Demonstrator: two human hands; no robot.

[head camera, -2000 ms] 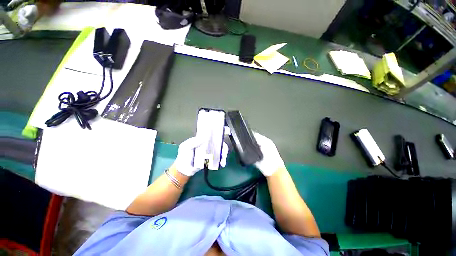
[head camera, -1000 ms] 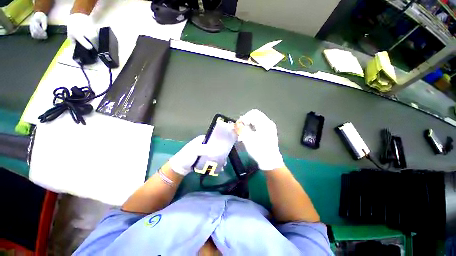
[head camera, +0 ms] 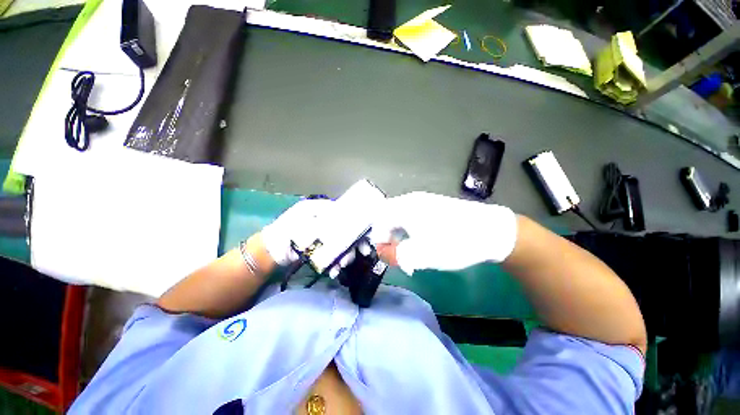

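Observation:
In the head view my left hand (head camera: 294,230), in a white glove, holds the inner unit (head camera: 347,217), a white-silver block tilted over the near edge of the belt. A black cord leaves its lower end. My right hand (head camera: 442,230), gloved with a bare fingertip showing, is at the unit's right side; its fingers are partly hidden. A black piece (head camera: 364,280) with a small label hangs just below the unit, between the hands and my shirt. Whether it is a case half or part of the cord is unclear.
An open black shell (head camera: 484,167), a silver unit (head camera: 553,183) and a black piece with coiled cord (head camera: 631,201) lie on the belt at right. At left are a white sheet (head camera: 123,225), a dark shiny strip (head camera: 195,85) and a closed adapter (head camera: 138,34). Black cases (head camera: 686,280) stand at lower right.
The unit has tilted to the right and my right forearm has swung outward, nearly level. Only one closed adapter now shows at left, and the other person's gloved hands are gone.

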